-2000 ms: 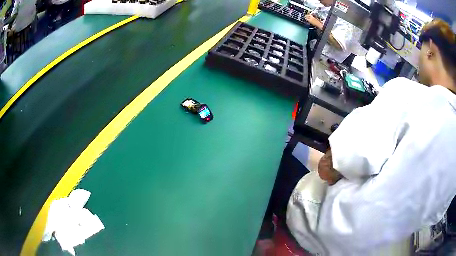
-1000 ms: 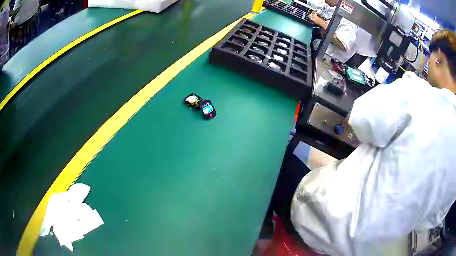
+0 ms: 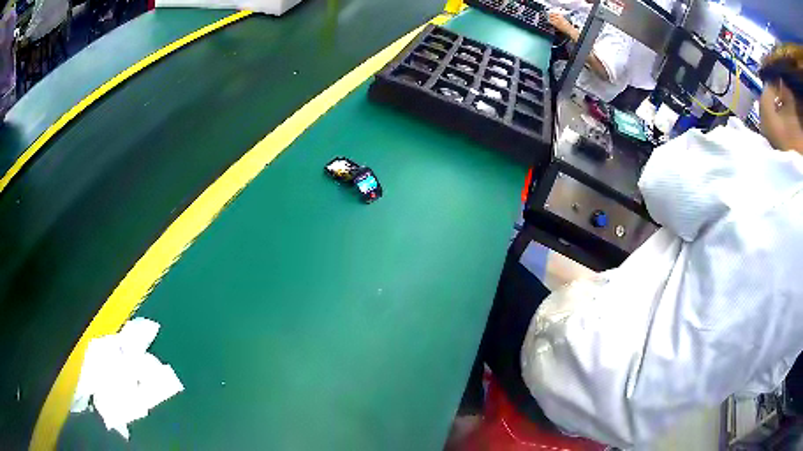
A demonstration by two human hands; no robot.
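Note:
Neither of my hands is in view. An opened watch lies on the green bench mat (image 3: 299,255) in front of me. Its watch case (image 3: 341,167), open side up, shows a white block with gold bits. The display module (image 3: 367,184) lies beside it towards the right, lit with a blue and white picture and a red spot. The flex cable between them is too small to tell. A black foam tray (image 3: 471,122) with square pockets stands further along the bench, with small parts in several pockets.
White wipes (image 3: 126,379) lie by the yellow strip (image 3: 187,225) at lower left. The dark green conveyor belt (image 3: 132,189) runs along the left. A person in a white smock (image 3: 678,308) sits at the right by metal equipment (image 3: 590,207). A white foam tray (image 3: 264,4) is at the top edge.
The view has shifted slightly. The person at the right has moved an arm and leaned right, uncovering more of the equipment's front. The watch still lies on the mat.

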